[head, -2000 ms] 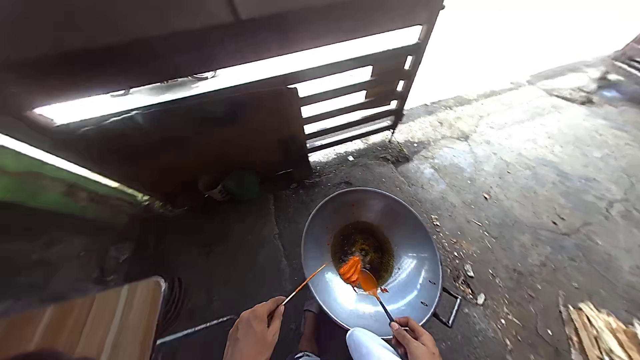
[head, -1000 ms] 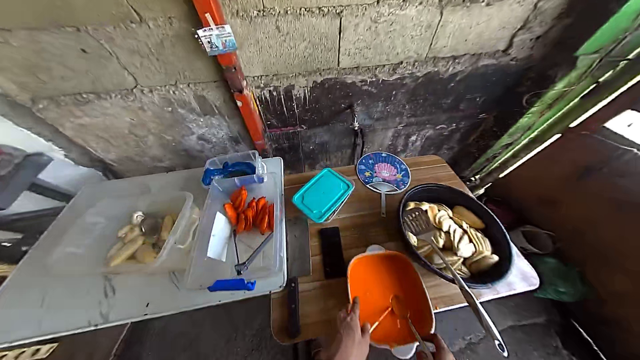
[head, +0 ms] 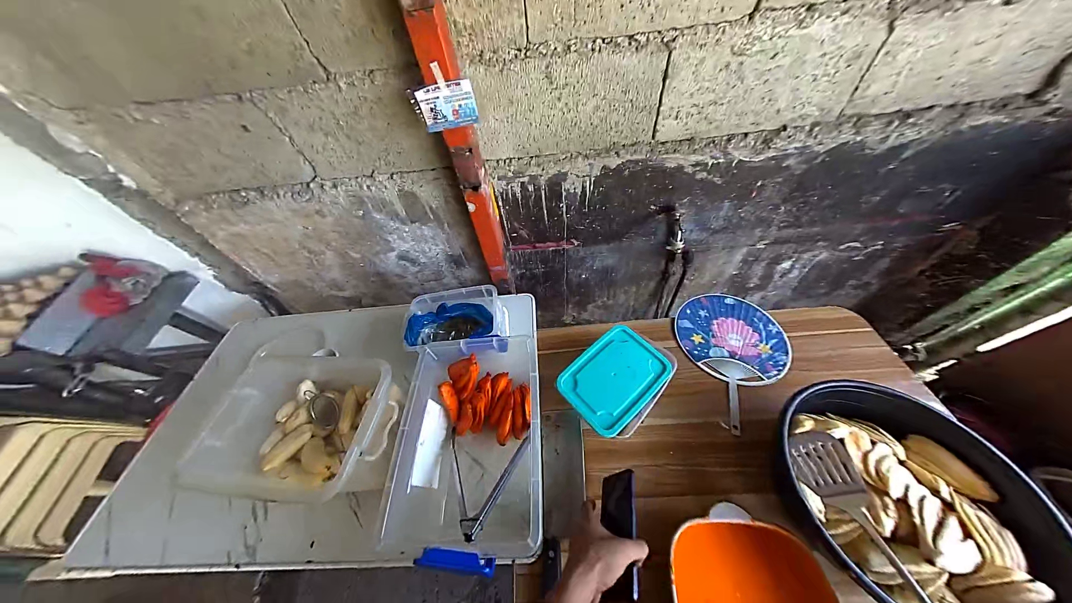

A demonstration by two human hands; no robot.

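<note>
My left hand (head: 599, 554) is at the bottom centre, its fingers around the lower part of a dark phone (head: 619, 507) on the wooden table; whether the phone is lifted cannot be told. Right of it stands an orange bowl (head: 745, 565), cut off by the bottom edge. My right hand is out of view. A clear plastic container (head: 394, 502) holds orange-coated food pieces (head: 486, 398) and metal tongs (head: 490, 502). At the right, a black pan (head: 796, 477) holds sliced bananas (head: 913, 502) with a slotted metal turner (head: 825, 465) resting on them.
A translucent tub (head: 226, 452) of peeled bananas (head: 314, 435) stands on the white table (head: 134, 494). A teal-lidded container (head: 618, 377) and a round hand fan (head: 733, 339) lie on the wooden table (head: 837, 331). Behind are a block wall (head: 578, 100), an orange post (head: 469, 167) and a tap (head: 675, 234).
My left hand has left the orange bowl and moved left to the phone. My right hand, at the bowl a second ago, has gone out of view. The view earlier showed a wok on the ground.
</note>
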